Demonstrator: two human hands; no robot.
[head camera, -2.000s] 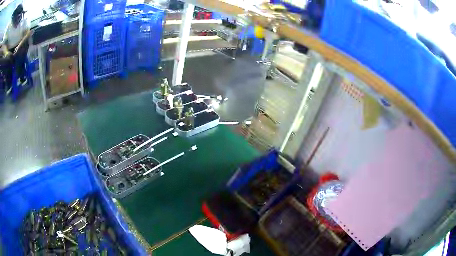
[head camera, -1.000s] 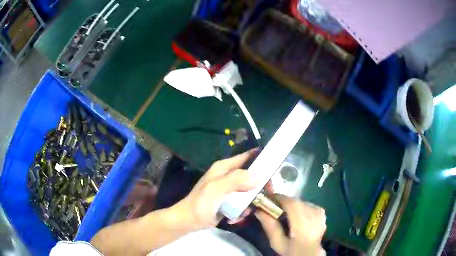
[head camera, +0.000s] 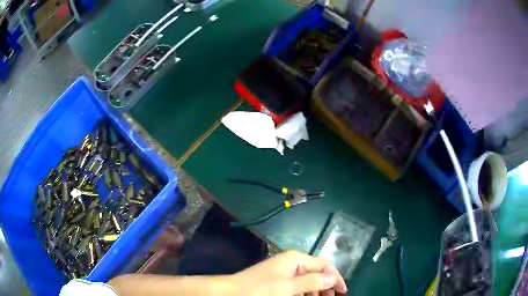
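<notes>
My left hand (head camera: 304, 276) reaches in from the lower left to the near edge of the square silvery fixture block (head camera: 350, 240). Its fingers are curled together and what is under them is hidden. My right hand is out of the picture. A lock housing (head camera: 468, 260) stands tilted at the lower right, open back visible, its white strip (head camera: 459, 173) sticking up. Circlip pliers (head camera: 298, 198) with green handles and yellow bands lie open-handled on the bench. A thin retaining ring (head camera: 296, 168) lies behind them. Silvery keys (head camera: 387, 238) lie right of the block.
A blue crate (head camera: 130, 153) of brassy-dark cylinders is at left. Two open housings (head camera: 142, 75) lie beyond. A red-black box (head camera: 249, 92), white paper (head camera: 255, 130), brown tray (head camera: 350, 144) and blue bins are behind. A grease pot (head camera: 487, 180) is at right; a blue plier handle (head camera: 400, 269) shows below.
The housing has moved from between both hands to the lower right, its open back now showing. My right hand and the brassy cylinder have left view. The pliers are now fully uncovered.
</notes>
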